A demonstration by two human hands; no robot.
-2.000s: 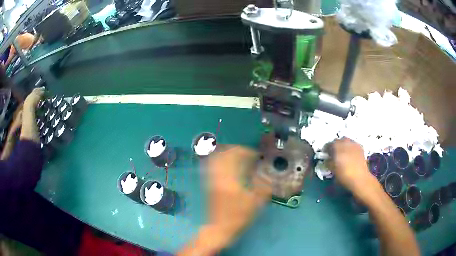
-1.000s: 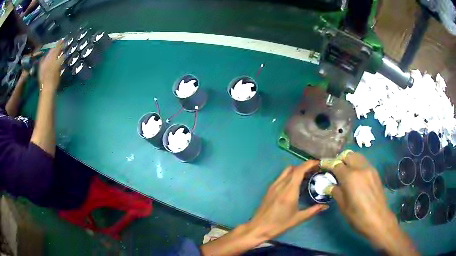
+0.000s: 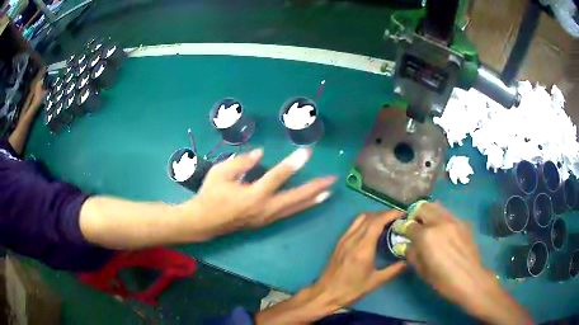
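Observation:
My left hand (image 3: 357,257) is wrapped around a dark cup-shaped housing (image 3: 388,244) in front of the press, at the lower right. My right hand (image 3: 447,254) has yellowish finger cots and its fingertips are on the white insert (image 3: 399,240) in the cup's mouth, covering part of it. The press base plate (image 3: 404,162) is just beyond my hands, with its central hole bare. The press ram (image 3: 411,124) points down above the plate.
Another person's hand (image 3: 244,193) reaches over cups with white inserts (image 3: 298,120) at centre left. A tight batch of filled cups (image 3: 79,89) stands far left. Right of the press are a white insert heap (image 3: 508,130) and empty cups (image 3: 516,214). A red stool (image 3: 143,273) is below.
The other person's arm has come in from the left over the filled cups. My hands stay at the same cup, with my right fingers now covering more of the insert.

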